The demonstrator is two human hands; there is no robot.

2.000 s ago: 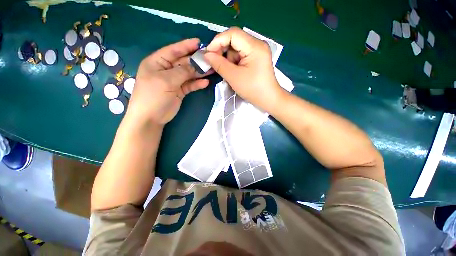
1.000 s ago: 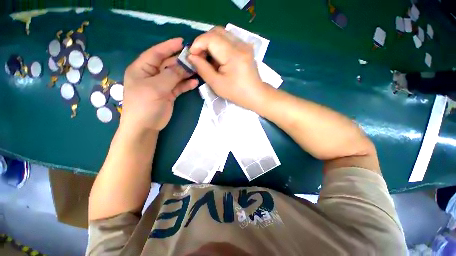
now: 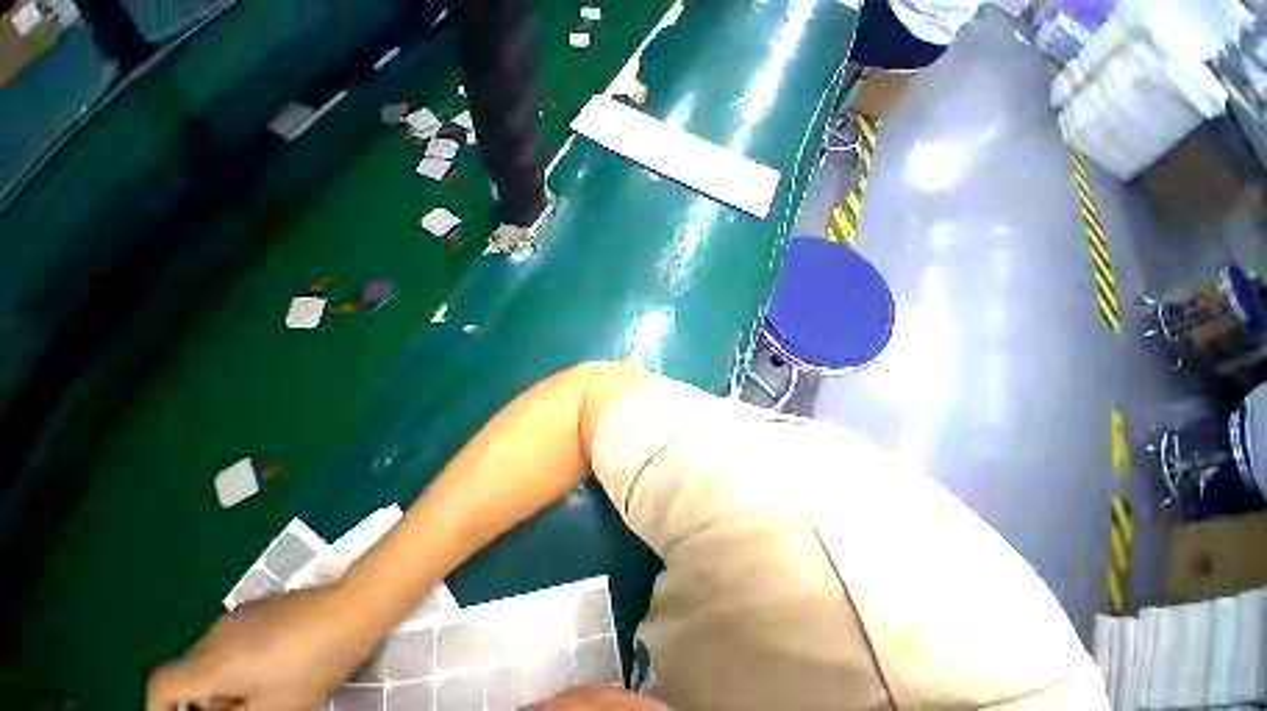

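Note:
My right hand (image 3: 257,653) is blurred at the bottom left, over the sticker sheets, with its fingertips at the picture's bottom edge. I cannot tell whether it holds anything. My left hand is out of the picture. A sticker sheet (image 3: 535,639) with rows of grey rounded squares lies below my right forearm. Another sheet (image 3: 282,553) shows its corner beyond my wrist. A module with a white square pad (image 3: 238,483) and a short tail lies on the green surface beyond the sheets.
More padded modules (image 3: 304,311) lie farther along, near a dark round module (image 3: 377,295). A dark post-like shape (image 3: 507,125) stands at the bench's torn tape edge. A white strip (image 3: 677,153) lies on the bench. A blue stool (image 3: 830,306) stands beside it. Another person (image 3: 910,28) is at the top.
The view has swung far to the right. My left hand and the module pile have left the picture. My right hand now shows at the bottom left, lower in the picture.

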